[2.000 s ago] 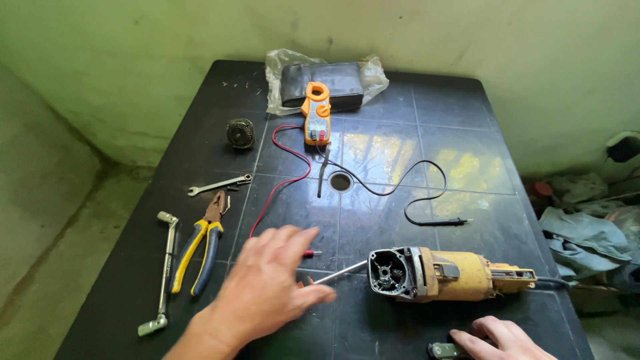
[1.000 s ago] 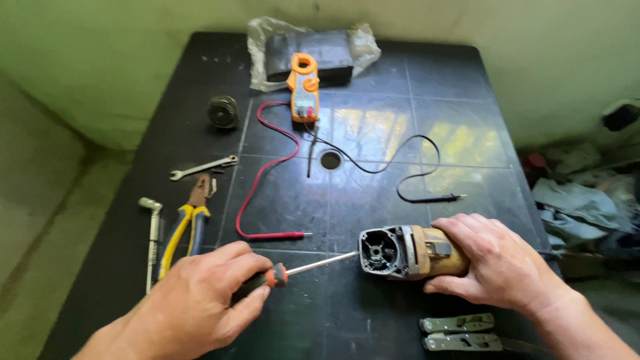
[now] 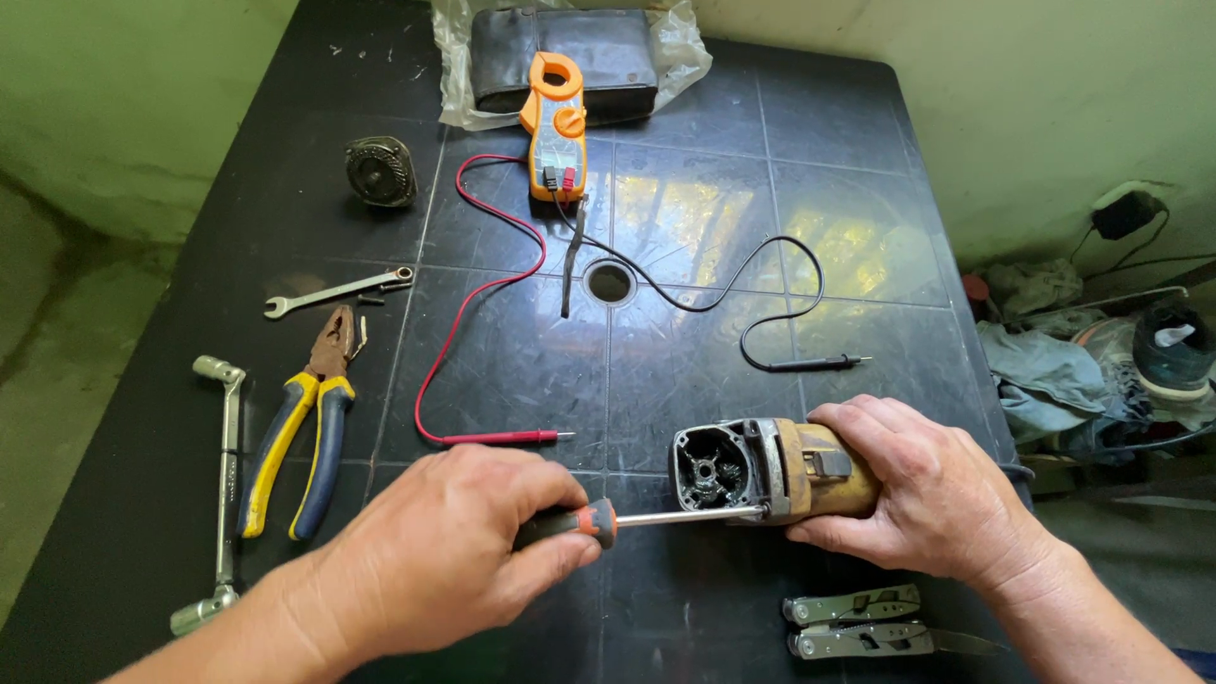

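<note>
My left hand point(image 3: 465, 551) grips the handle of a screwdriver point(image 3: 689, 517), whose shaft points right. Its tip meets the lower edge of the metal gear housing point(image 3: 714, 467) on a yellow angle grinder point(image 3: 826, 470). The housing is open at the front and dark with grease inside. My right hand point(image 3: 912, 484) is wrapped over the grinder's yellow body from the right and hides its rear part. Below the grinder lies an unfolded multi-tool point(image 3: 860, 622). A red test probe point(image 3: 503, 437) rests just above my left hand.
An orange clamp meter point(image 3: 557, 133) leans by a black case point(image 3: 608, 57) on clear plastic. Combination pliers point(image 3: 313, 418), a double-ended socket wrench point(image 3: 228, 475), a combination wrench point(image 3: 337, 291) and a round metal part point(image 3: 380, 171) lie on the left. A black probe point(image 3: 812, 364) lies above the grinder.
My left hand, empty at first, took up the screwdriver and brought its tip against the housing's lower edge. My right hand went from the multi-tool to the grinder's body.
</note>
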